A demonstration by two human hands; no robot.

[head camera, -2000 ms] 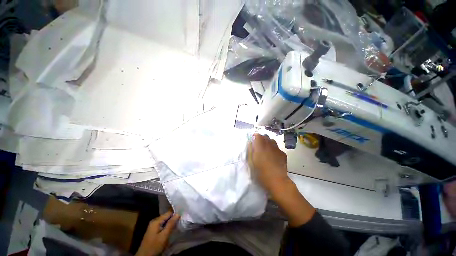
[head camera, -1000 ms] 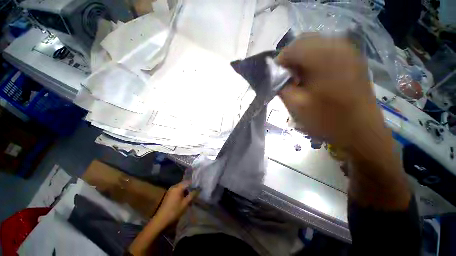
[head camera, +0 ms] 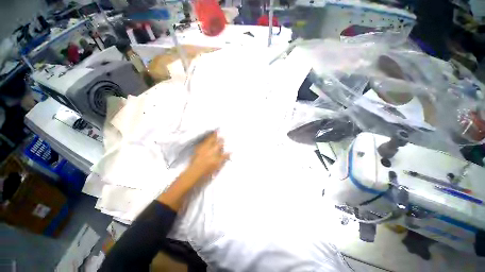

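A large white cloth lies spread over the cream-white sheets and the table left of the sewing machine head. Much of it is washed out by glare. My left hand lies on the cloth near its left part, beside a greyish fold. Its fingers are bent, and I cannot tell whether they grip the cloth. My right hand is not in view. The machine's needle area is partly hidden by its head and by glare.
A clear plastic bag with dark and white pieces lies behind the machine. Two pens lie on the machine head. Another machine stands at the left, with a blue crate and a cardboard box below.
My left hand has moved up from the front edge onto the cloth. My right hand has left the view. The lifted cloth now lies spread out. The view has tilted up.
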